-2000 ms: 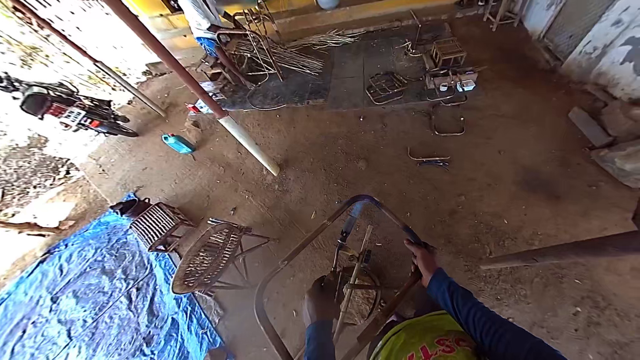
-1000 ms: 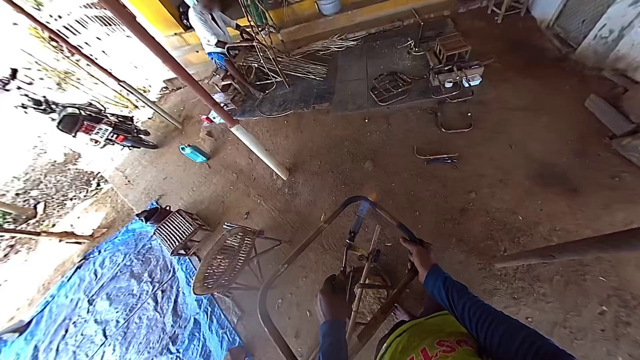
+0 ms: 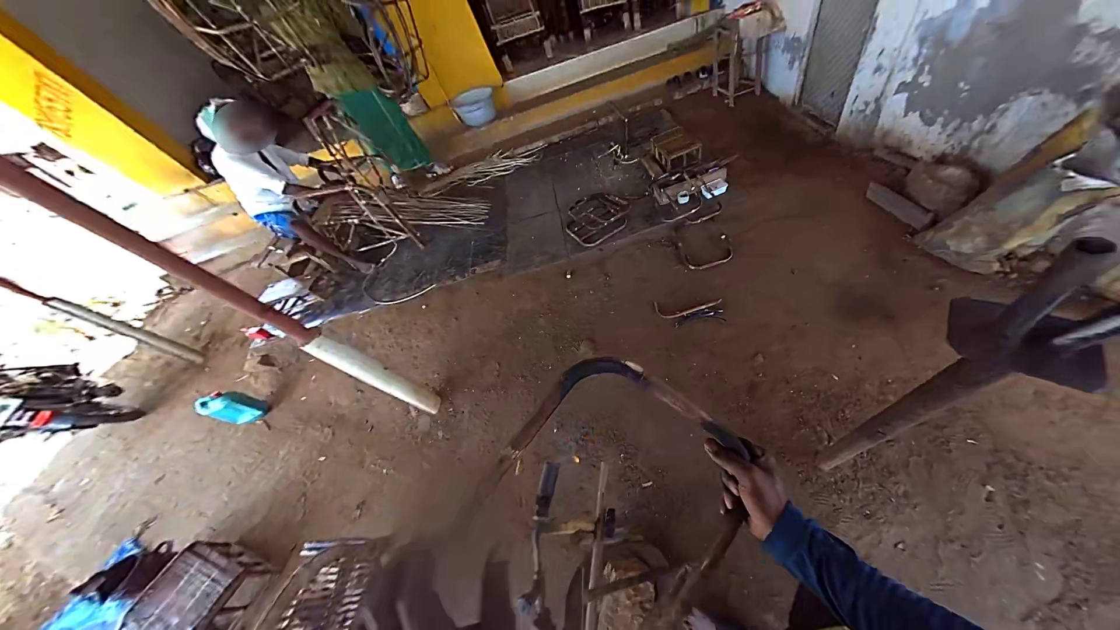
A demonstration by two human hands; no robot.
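My right hand point(image 3: 742, 481) is closed around a bent cane pole point(image 3: 604, 366), whose curve is darkened at the top. Below the curve, a torch point(image 3: 547, 490) with a dark nozzle points up, a tiny orange glow near its tip. Beside it stand an upright stick point(image 3: 598, 525) and a wooden block point(image 3: 628, 591) with a crosspiece. At the bottom edge, a dark, blurred shape appears to be my left hand point(image 3: 437, 586), left of the torch; its fingers and any contact with the pole cannot be made out.
A woven cane stool point(image 3: 188, 586) and a slatted cane piece point(image 3: 337, 586) lie lower left. A post point(image 3: 372, 372) and turquoise can point(image 3: 232, 408) stand beyond. Bent cane frames point(image 3: 598, 219) lie ahead; a seated person point(image 3: 262, 175) handles cane. A metal stand point(image 3: 927, 411) is at right.
My left hand was at the torch in both earlier frames and has moved left, away from it. The cane pole has shifted while my right hand kept its hold. The view has moved considerably.
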